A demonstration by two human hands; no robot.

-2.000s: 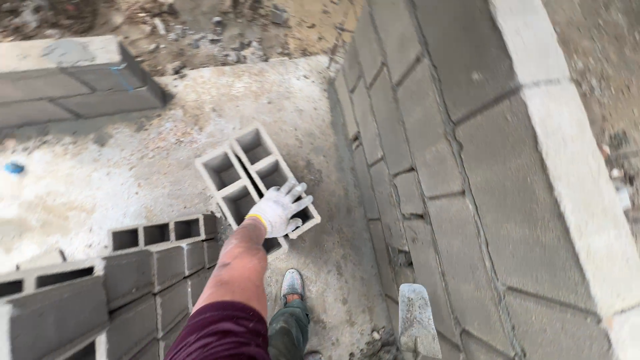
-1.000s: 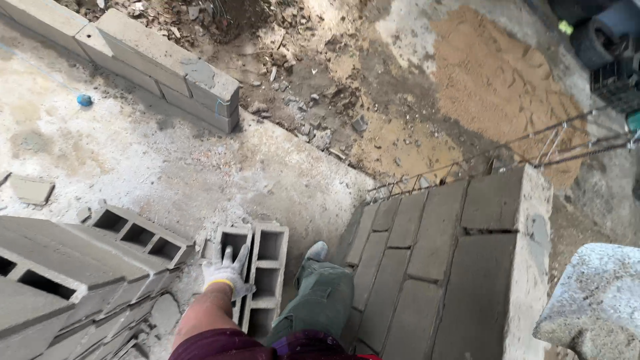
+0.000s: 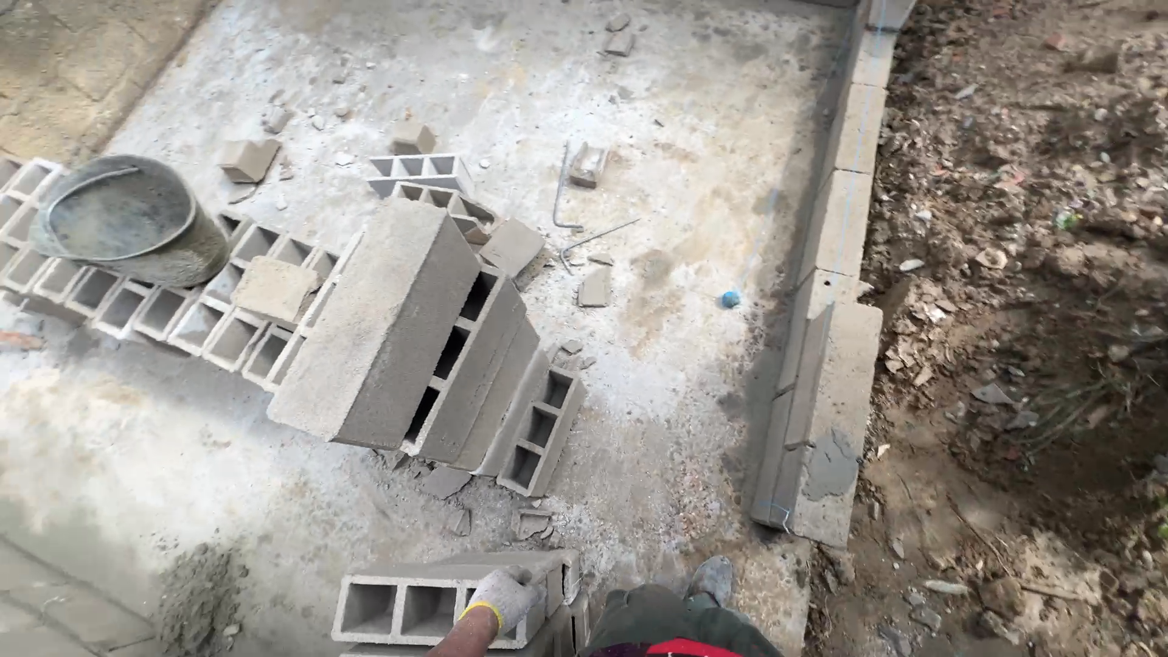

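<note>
My left hand (image 3: 506, 598), in a white glove with a yellow cuff, grips the upper part of a hollow concrete block (image 3: 447, 570) at the bottom of the head view. The block lies on its side, its open cells facing me, and more block edges show beneath and beside it. The glove covers part of the cells, and the fingertips are partly hidden. My right hand is out of view. Just beyond the held block rises a stack of hollow concrete blocks (image 3: 374, 319), with broken block pieces (image 3: 447, 482) at its foot.
A mortar bucket (image 3: 137, 219) stands on a row of hollow blocks (image 3: 187, 324) at left. A low block wall (image 3: 835, 219) with a blue string runs along the right, beside rubble-strewn soil (image 3: 1022, 274). Bent metal rods (image 3: 593, 235) and a blue ball-like object (image 3: 730, 299) lie on the slab.
My left hand has gone from spread fingers on the blocks to a grip on one. The trowel seen two seconds ago is out of view. The view has turned strongly.
</note>
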